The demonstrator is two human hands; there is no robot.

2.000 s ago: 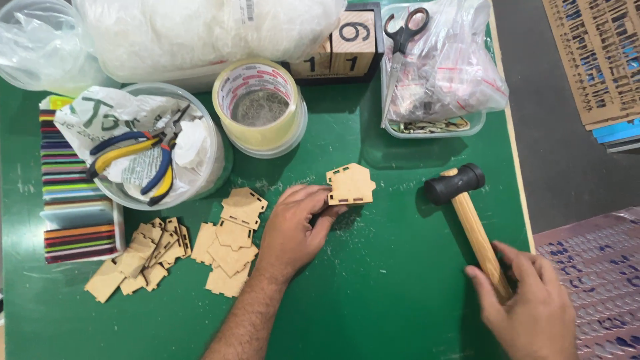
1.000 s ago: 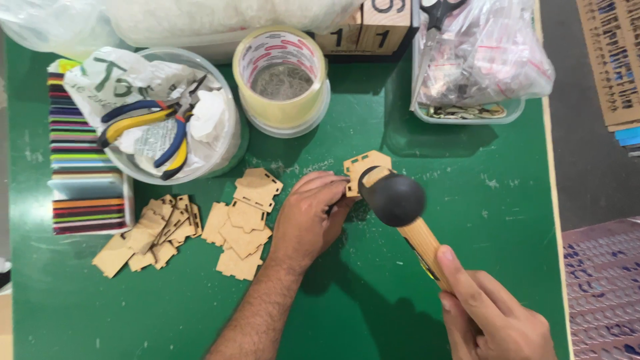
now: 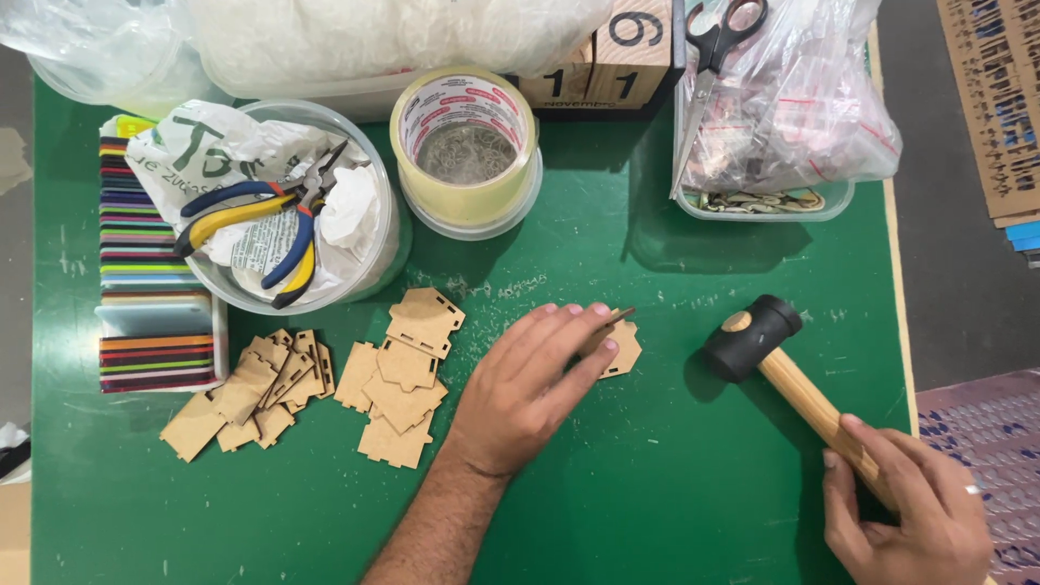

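Near the middle of the green table, my left hand grips a small wooden assembly: a flat slotted piece lies toward the table, with a thin piece standing on edge under my fingers. My palm hides most of it. At the right, my right hand holds the wooden handle of a black-headed rubber mallet, whose head is off to the right of the assembly. Left of my left hand lie two loose groups of thin laser-cut wooden pieces, one of them a jumbled pile.
Pliers rest on crumpled plastic in a round tub. Beside it stand a tape roll around small metal rings and a rack of coloured sheets. Farther back are calendar blocks and a container with bags and scissors.
The mallet has moved from over the wooden piece back to the right, still in my right hand. My left hand now covers more of the piece, and a thin part shows on edge.
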